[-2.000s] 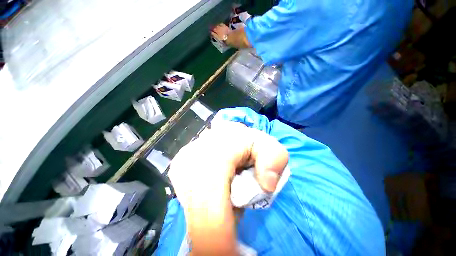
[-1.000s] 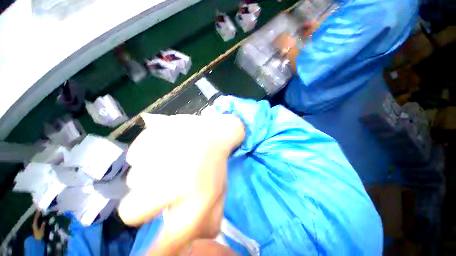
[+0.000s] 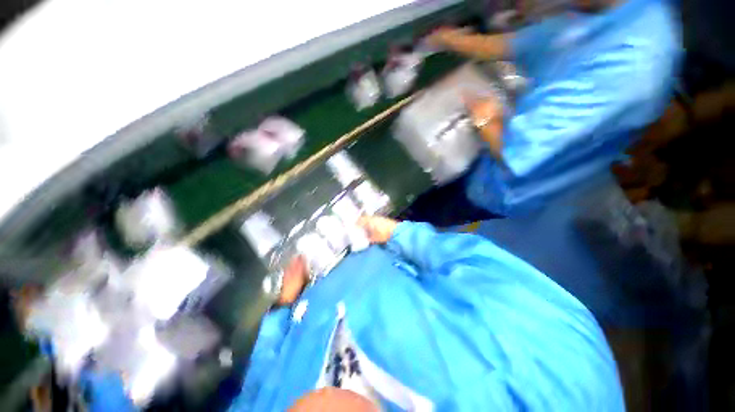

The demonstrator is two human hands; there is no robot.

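Note:
A clear tray (image 3: 300,195) lies on the dark green bench before my body. White units (image 3: 331,231) fill much of its near row, and a few sit at the ends of its far row. My left hand (image 3: 293,282) is at the tray's near left end. My right hand (image 3: 379,229) is at its right end, beside the white units. Both hands are small and blurred; their fingers and any grip cannot be made out.
A tan rail (image 3: 270,189) separates the tray from spaced units (image 3: 270,142) on the green belt (image 3: 213,181). White cartons (image 3: 165,282) are piled left. A neighbour in blue (image 3: 588,105) has a hand on another tray (image 3: 443,121). A white shelf (image 3: 161,72) lies beyond.
The large hand close to the camera, earlier holding a white unit, is gone from there. Both hands now show low at the tray, whose near row is uncovered. The neighbour's one arm reaches over the belt.

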